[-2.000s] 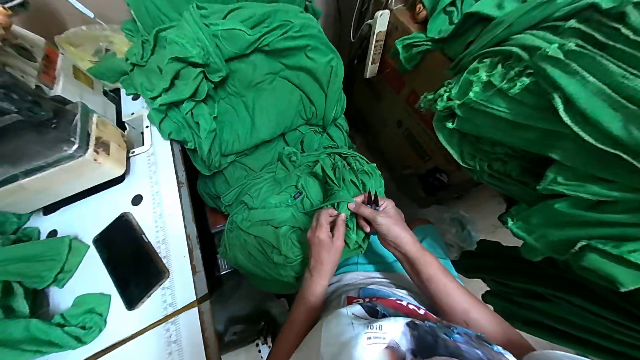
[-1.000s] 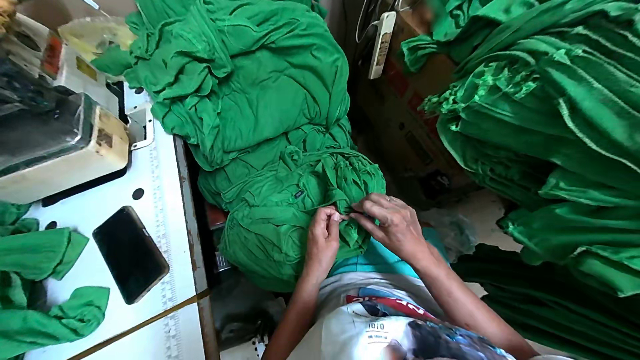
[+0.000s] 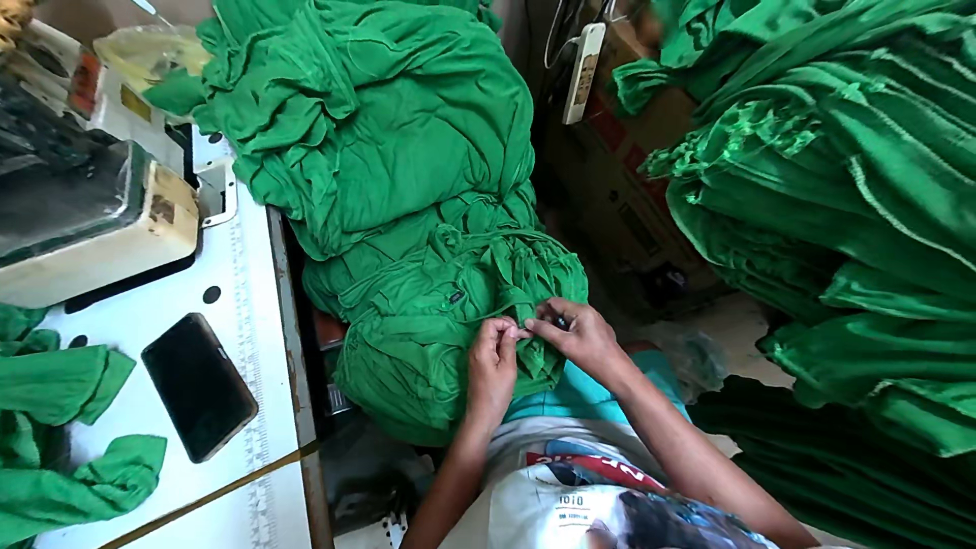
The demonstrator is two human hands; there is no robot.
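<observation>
A large heap of green fabric lies over my lap, with more green fabric piled behind it. My left hand pinches an edge of the green fabric between thumb and forefinger. Close beside it, my right hand pinches the same spot, the fingertips of both hands nearly touching. A small dark thing shows among the right hand's fingers; it is mostly hidden. On the heap left of my hands sits a small dark label.
At left, a sewing machine and a smartphone rest on a white worktable. Green fabric hangs in folds at right, above dark fabric. A power strip hangs near a cardboard box.
Two seconds ago dark pointed blades stuck up from my right hand; now they do not show upright. Both hands have stayed close together on the fabric.
</observation>
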